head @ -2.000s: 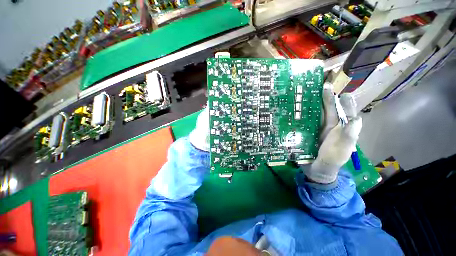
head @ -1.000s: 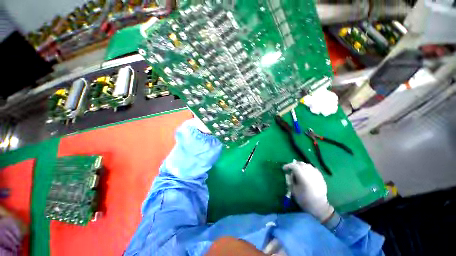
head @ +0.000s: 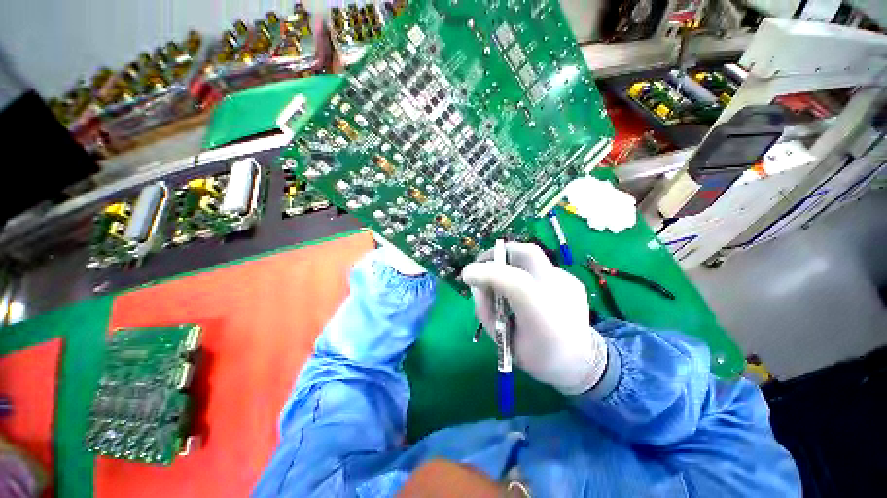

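Observation:
A large green circuit board [head: 457, 136] is held up and tilted, its face with rows of silvery joints towards me. My left hand [head: 397, 261] is mostly hidden behind the board; only a bit of white glove shows at its lower left edge, where it supports the board. My right hand [head: 545, 316], in a white glove, grips a white marker pen [head: 502, 336] with its blue end pointing down towards me. The fingers are close to the board's lower corner; I cannot tell if they touch it.
A second circuit board [head: 144, 394] lies on the orange sheet [head: 243, 340] at left. Boards with yellow parts [head: 204, 204] stand on the line. Red-and-black cutters [head: 627, 282], another blue-and-white marker [head: 560, 238] and a white wipe [head: 603, 202] lie on the green mat at right.
My right hand, with the marker, first dropped from the board's right edge to the mat, then rose to the board's lower corner. The board has moved up and turned from square-on to tilted.

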